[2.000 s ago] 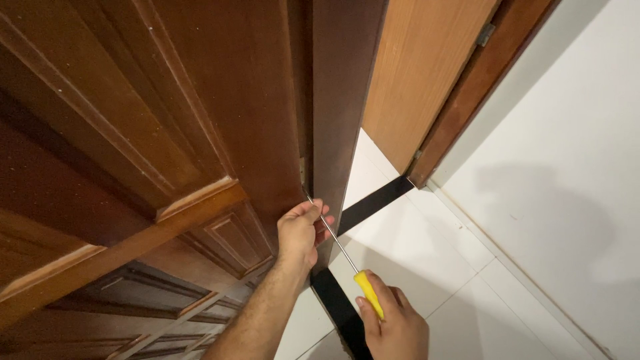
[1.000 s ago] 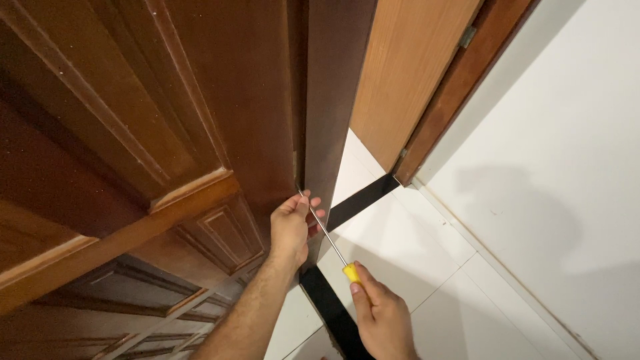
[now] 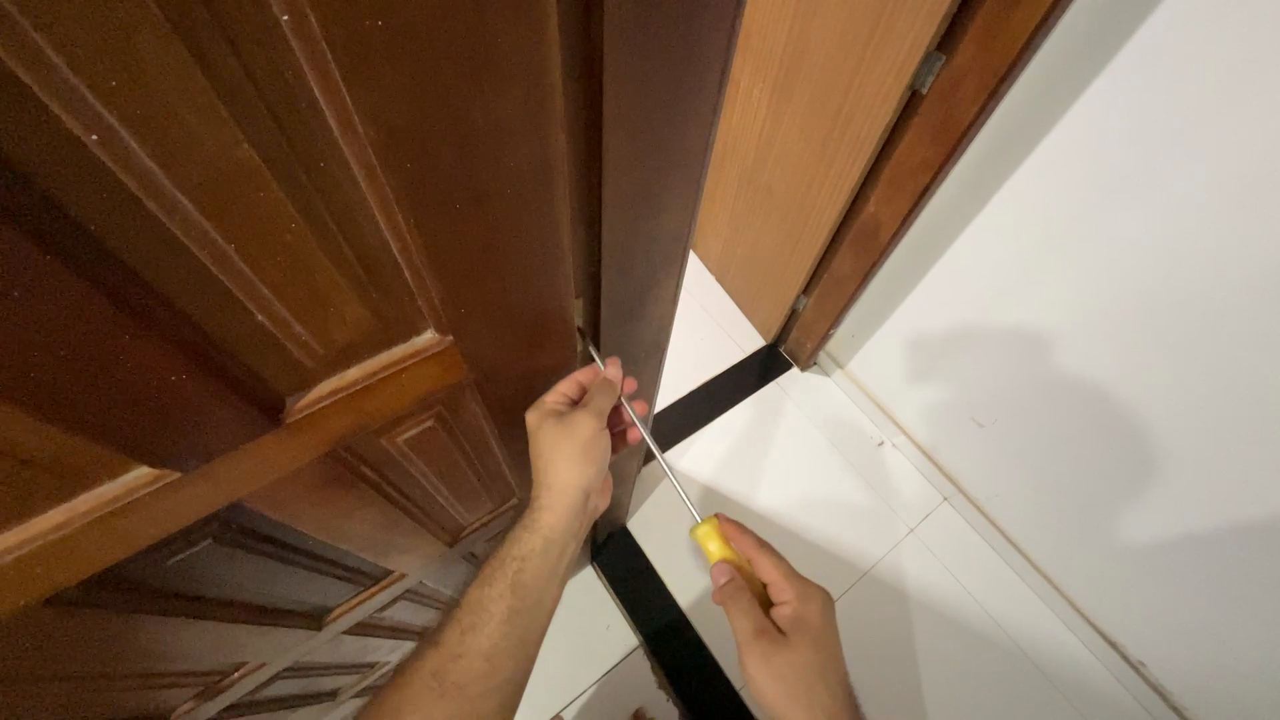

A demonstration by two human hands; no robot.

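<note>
My right hand (image 3: 785, 625) grips the yellow handle of a screwdriver (image 3: 668, 468), whose long metal shaft slants up and to the left. My left hand (image 3: 578, 435) pinches the shaft near its tip between thumb and fingers. The tip reaches the edge of a dark brown panelled wooden door (image 3: 480, 180), beside a small metal plate (image 3: 580, 312) in that edge. What the tip meets there is too small to tell.
A dark wooden door frame (image 3: 655, 200) stands just right of the door edge. Beyond it are a lighter wooden door (image 3: 820, 130) with a hinge (image 3: 929, 72), black threshold strips (image 3: 720, 400), white floor tiles (image 3: 870, 500) and a white wall (image 3: 1130, 300).
My right hand has shifted its hold on the yellow handle, with the fingers placed differently on it than two seconds ago. My left hand still steadies the shaft by the door edge.
</note>
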